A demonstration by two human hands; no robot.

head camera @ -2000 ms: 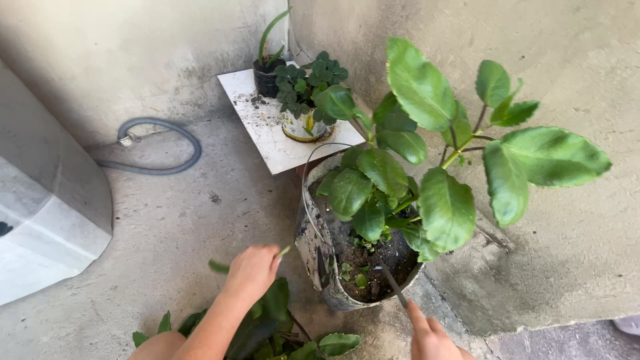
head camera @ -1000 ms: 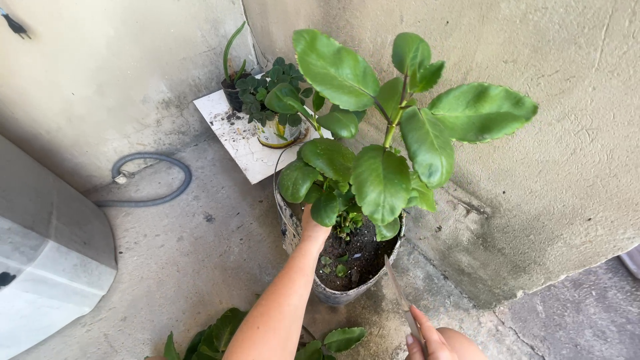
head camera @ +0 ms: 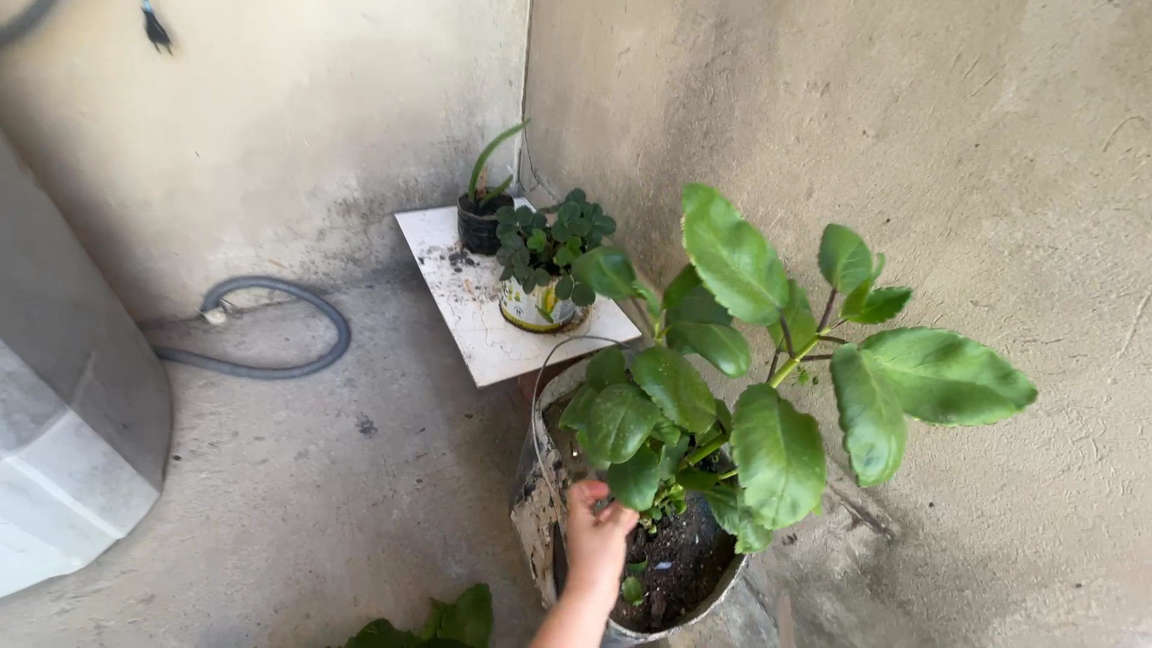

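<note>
A leafy green plant (head camera: 778, 441) with broad, scalloped leaves grows in a worn bucket (head camera: 540, 531) of dark soil (head camera: 670, 576). Over the bucket's left side is my left hand (head camera: 598, 531), its fingers bent beside the lower leaves; whether they pinch anything is unclear. Small sprouts and a loose leaf (head camera: 633, 590) lie on the soil to the right of that hand. My right hand is out of view. A faint, blurred sliver, possibly the knife-like tool, shows at the bottom edge, right of the bucket.
Behind the bucket, a white tile (head camera: 490, 346) bears a dark pot (head camera: 480, 225) and a printed can with a plant (head camera: 538, 306). A grey corrugated hose (head camera: 270, 371) lies left, beside a grey-white casing (head camera: 72, 486). More leaves (head camera: 459, 621) show at the bottom. Walls meet behind.
My left hand has drawn back from deeper under the leaves toward the bucket's left side. My right hand, seen earlier with a thin knife-like tool, has left the view.
</note>
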